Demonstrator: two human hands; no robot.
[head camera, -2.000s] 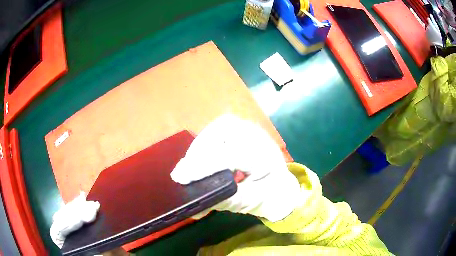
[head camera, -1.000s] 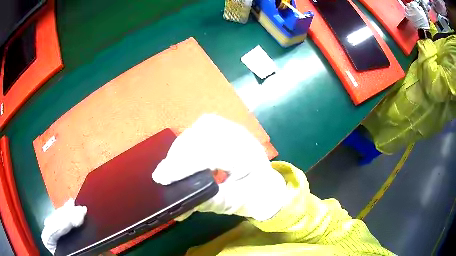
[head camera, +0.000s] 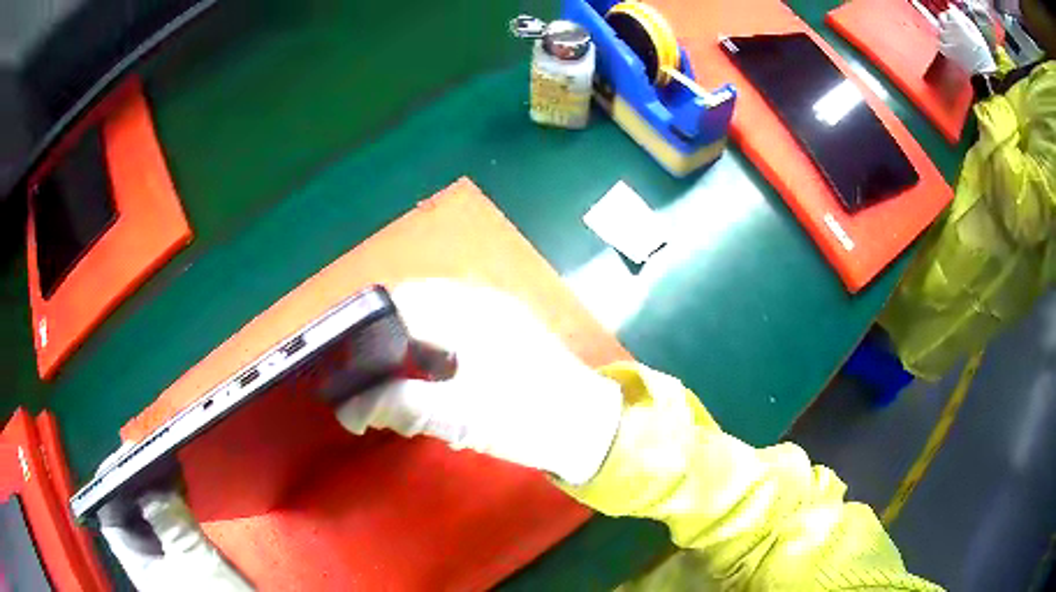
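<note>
A tablet (head camera: 237, 391) is held edge-on above the red-orange foam pad (head camera: 452, 497); its long silver and black edge with several dark ports faces me. My right hand (head camera: 486, 382), in an overexposed white glove, grips its right end. My left hand (head camera: 174, 544), also white-gloved, grips its lower left end from below and is partly cut off by the bottom edge. The tablet's faces are mostly turned out of sight.
A white wipe (head camera: 625, 222) lies on the green mat (head camera: 741, 347). Behind are a bottle with metal top (head camera: 563, 79) and a blue tape dispenser (head camera: 672, 110). Other tablets lie on pads at right (head camera: 828, 116) and left (head camera: 79, 208). A person's yellow sleeve (head camera: 984, 220) is at right.
My hands have tilted the tablet up, from showing its dark reddish face to showing its ported edge. The camera view has shifted, bringing the bottle's top into view.
</note>
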